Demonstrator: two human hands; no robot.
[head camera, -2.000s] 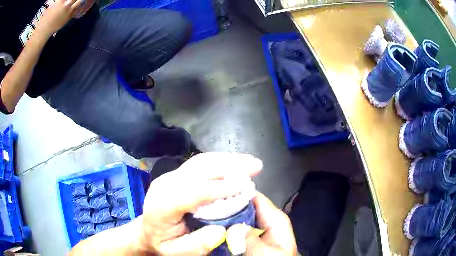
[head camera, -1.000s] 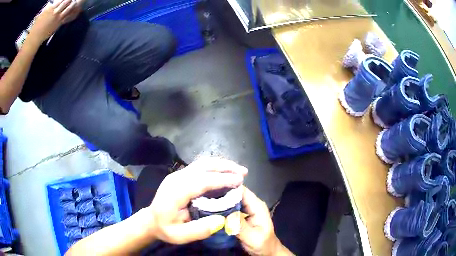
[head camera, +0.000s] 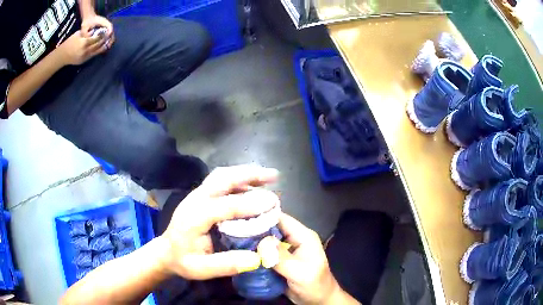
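A blue denim boot upper is held above my lap, shaft down, with an off-white cup sole on its upward-facing end. My left hand wraps the boot and sole from the left, fingers over the sole and thumb on the denim. My right hand grips the boot from the right, its thumb against the denim just below the sole. Yellow covering shows at both thumbs. The far side of the boot is hidden by my hands.
Several boots with soles fitted stand on the curved tan bench at right, beside the green belt. A blue crate lies below the bench. Another crate holds denim uppers at lower left. A seated person is at upper left.
The boot's denim shaft shows more below my hands, and my left hand's fingers have shifted over the sole. The other person's hands have come lower, around a small item.
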